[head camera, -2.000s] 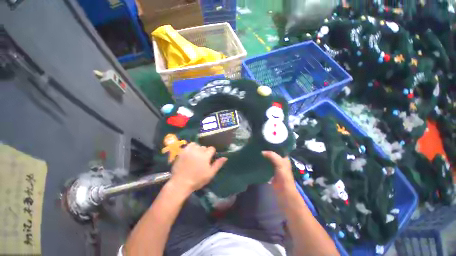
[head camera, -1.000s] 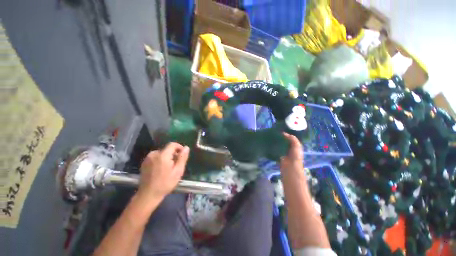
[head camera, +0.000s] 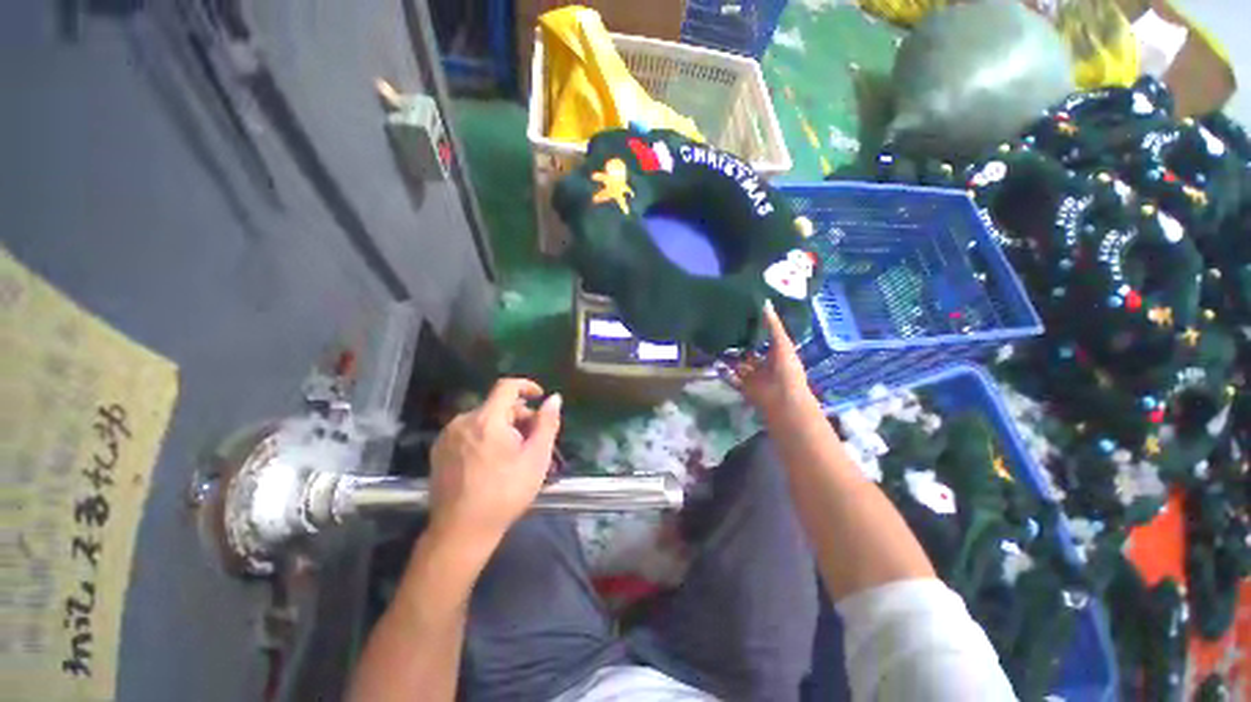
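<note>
The stuffed plush wreath (head camera: 686, 295) is plump and dark green, with a centre hole, white lettering, a gingerbread man, a red-and-white piece and a snowman. It is over the scale, whose blue platform shows through the hole. My right hand (head camera: 775, 370) grips its lower right edge. My left hand (head camera: 494, 460) is above the steel filling nozzle (head camera: 617, 491), fingers curled, holding no wreath; whether it holds something small is unclear. The nozzle's open end is bare.
The grey machine panel (head camera: 329, 233) with a switch box (head camera: 417, 135) is at left. A white basket (head camera: 768, 117) with yellow cloth is ahead. A blue mesh crate (head camera: 947, 206) and a blue tub (head camera: 1022, 453) of covers are at right, beside a wreath heap (head camera: 1125, 261).
The wreath has moved forward, away from my lap and the nozzle, in my right hand. My left hand has let go of it and stays by the nozzle, now uncovered.
</note>
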